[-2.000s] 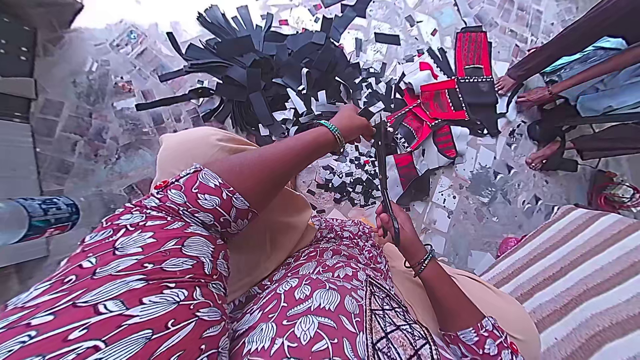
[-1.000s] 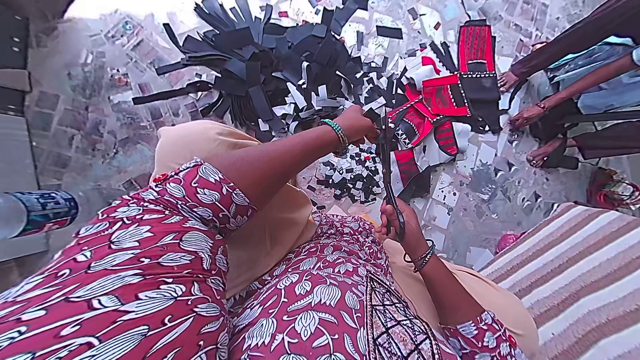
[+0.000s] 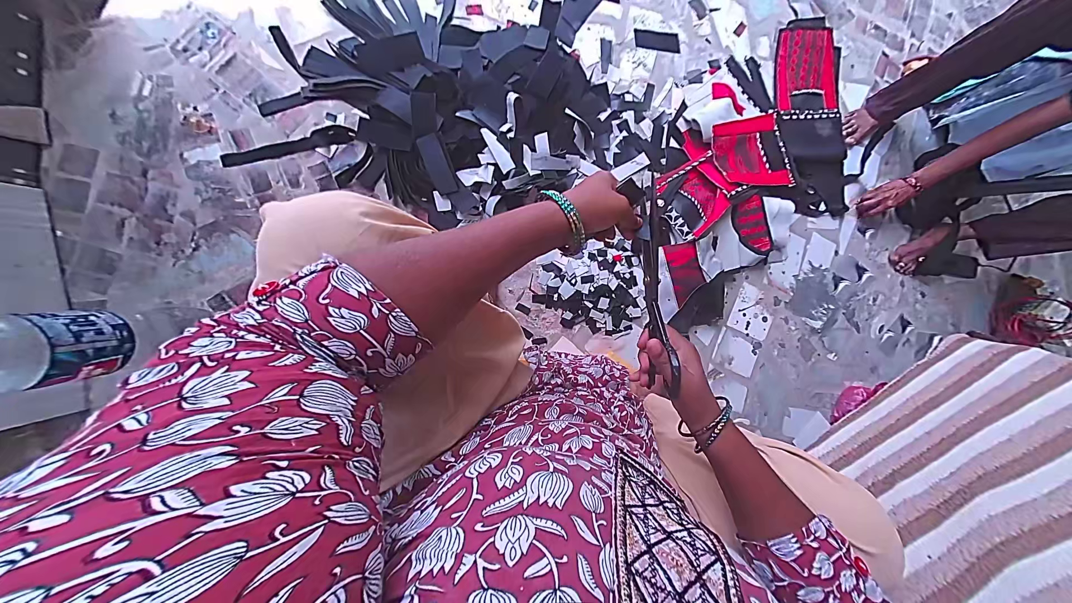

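My right hand [image 3: 670, 368] is closed around the handles of a pair of dark scissors [image 3: 653, 276], whose blades point away from me. My left hand [image 3: 599, 205], with a green beaded bracelet, pinches a dark strip [image 3: 643, 230] against the blades; a pale piece shows just above its fingers. Beyond my hands lies a large heap of black strips [image 3: 435, 109]. Under and between my hands is a pile of small black and white cut pieces [image 3: 599, 285]. Red and black pieces with white trim [image 3: 749, 155] lie right of the scissors.
Another person's hands [image 3: 888, 197] and bare feet are at the right edge. A striped brown and white cloth [image 3: 963, 452] covers the lower right. A plastic bottle [image 3: 71, 347] stands out at the left edge, and a magenta bundle [image 3: 854, 400] lies beside the striped cloth.
The other person's hand at the right edge has shifted slightly. My hands remain at nearly the same place, with the scissors still held.
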